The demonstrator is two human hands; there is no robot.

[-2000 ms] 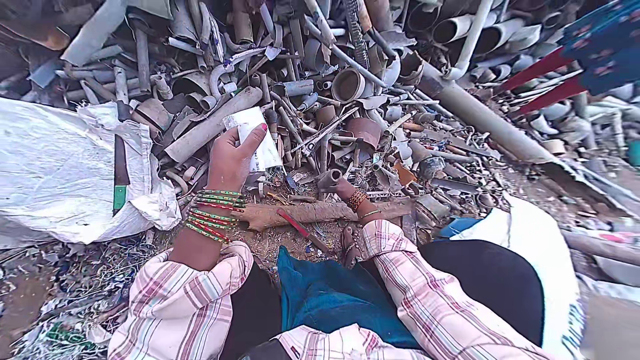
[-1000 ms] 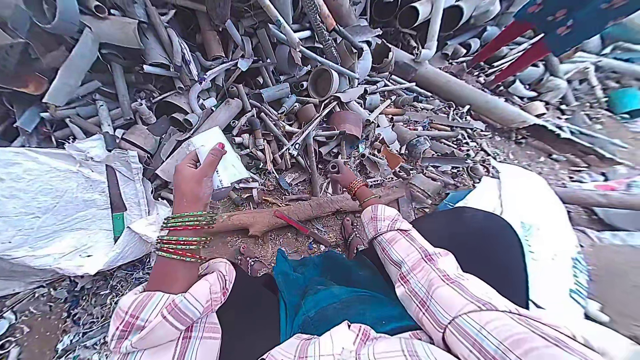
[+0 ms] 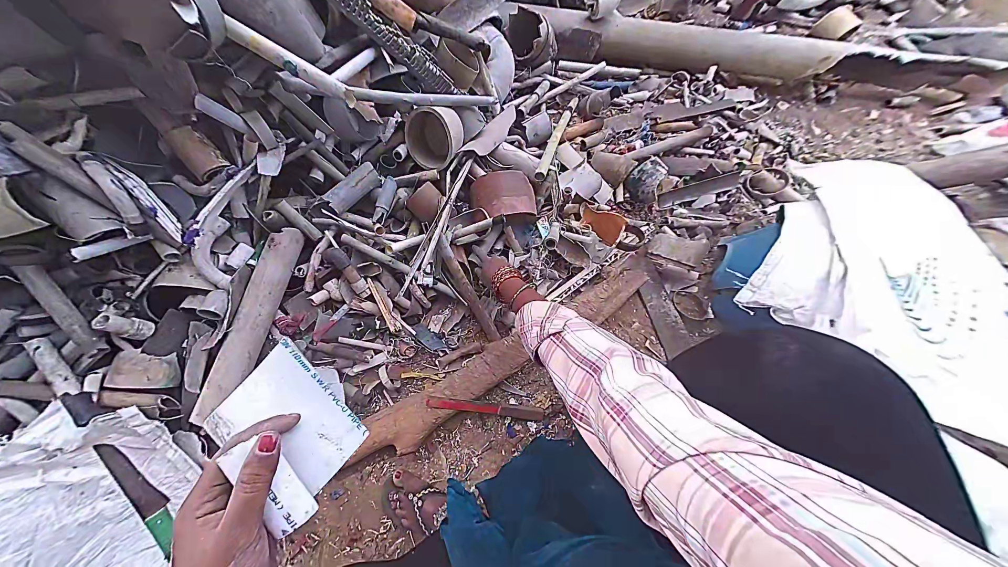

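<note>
At the lower left, my left hand (image 3: 240,492) grips flat white PVC pipe pieces (image 3: 303,413) that bear blue printing, thumb on top. My right hand (image 3: 498,272) reaches into the scrap heap at the centre, beyond a wooden beam (image 3: 465,378); its fingers are partly lost among the pieces, so what it touches is unclear. Just above it stands a brown pipe ring (image 3: 504,195). A red-handled tool (image 3: 484,408), perhaps a blade, lies on the ground on the near side of the beam.
Broken pipes and fittings are piled ahead, with a large grey pipe (image 3: 701,49) across the back. White sacks lie at the left (image 3: 71,480) and right (image 3: 882,260). A green-and-dark strip (image 3: 130,480) rests on the left sack. My foot (image 3: 417,500) is near the beam.
The view has shifted closer to the heap. My left hand, still with the white pieces, now sits lower in view. My right hand remains at the heap beyond the beam.
</note>
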